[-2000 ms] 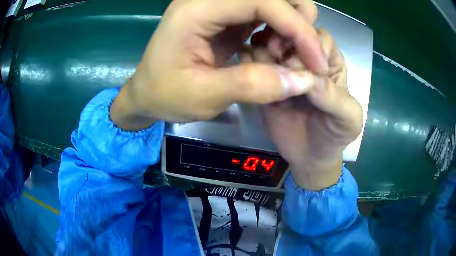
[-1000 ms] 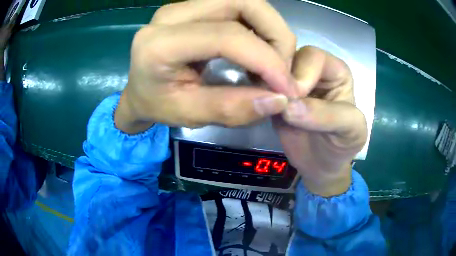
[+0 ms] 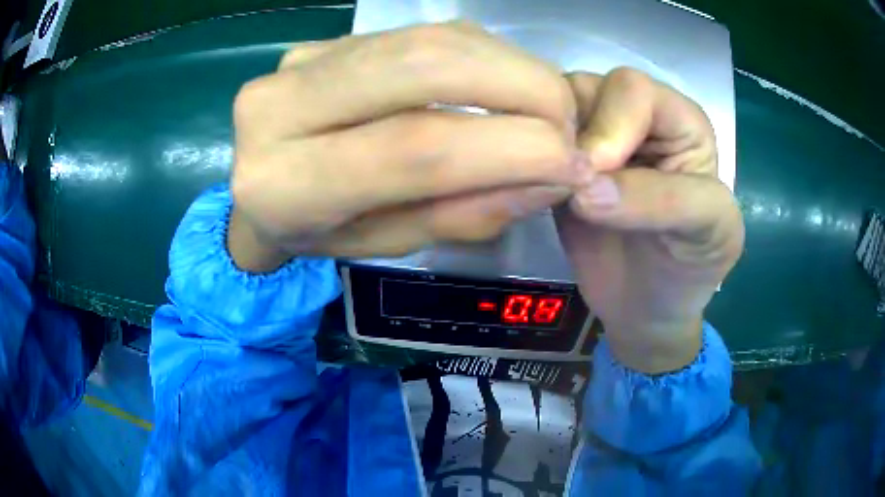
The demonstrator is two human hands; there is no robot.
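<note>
My left hand (image 3: pixel 398 146) and my right hand (image 3: pixel 655 204) are bare and meet fingertip to fingertip above the bench scale. Thumbs and index fingers are pinched together; whether a tiny piece is between them cannot be told. The steel weighing pan (image 3: pixel 679 58) lies below, largely hidden by my hands, and no box shows on its visible parts. The scale display (image 3: pixel 466 309) on the front edge shows red digits, which look like -0.8.
The glossy green bench (image 3: pixel 126 214) extends left and right of the scale. A striped whitish pile (image 3: pixel 872 243) is at the far right edge. A neighbour's blue sleeve (image 3: pixel 29 311) is at the left edge. A white object (image 3: pixel 47 31) is at the top left.
My left hand's fingers have straightened and closed together, covering the gap seen before. Both hands stay joined at the fingertips, slightly further right. The display changed from -0.4 to about -0.8.
</note>
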